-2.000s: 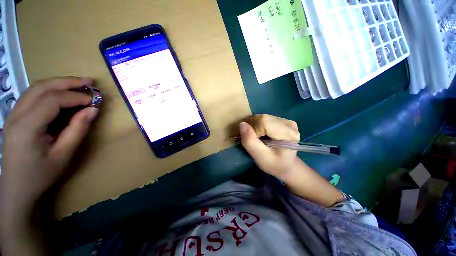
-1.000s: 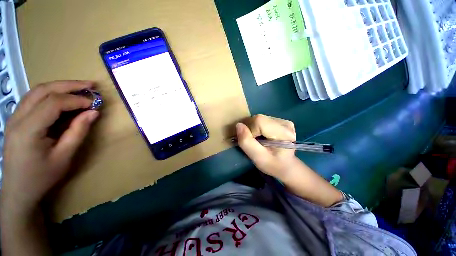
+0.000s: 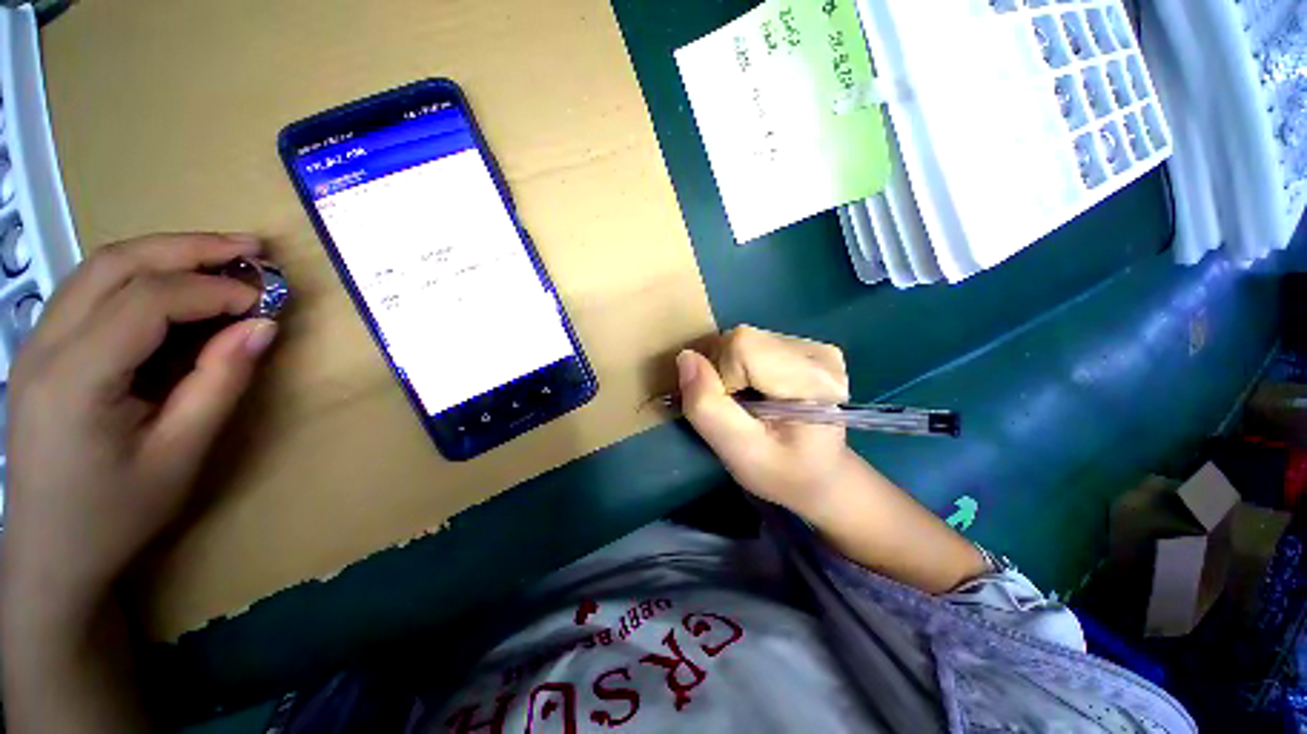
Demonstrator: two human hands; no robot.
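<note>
A black smartphone lies tilted on the cardboard mat, its screen lit mostly white with a blue top bar. My left hand is left of the phone and pinches a small shiny silver ring between thumb and fingers, above the cardboard. My right hand is right of the phone's lower end, at the cardboard's edge. It holds a slim clear pen with a dark end pointing right; the pen's tip points left towards the cardboard.
Stacked white blister trays stand at the upper right, with a handwritten pale green note on their left edge. More white trays lie beyond. Another blister tray is at the left edge. An open cardboard box is at lower right.
The pink-tinted text area on the phone screen has turned plain white with faint text. Both hands have stayed nearly still, still holding the ring and the pen.
</note>
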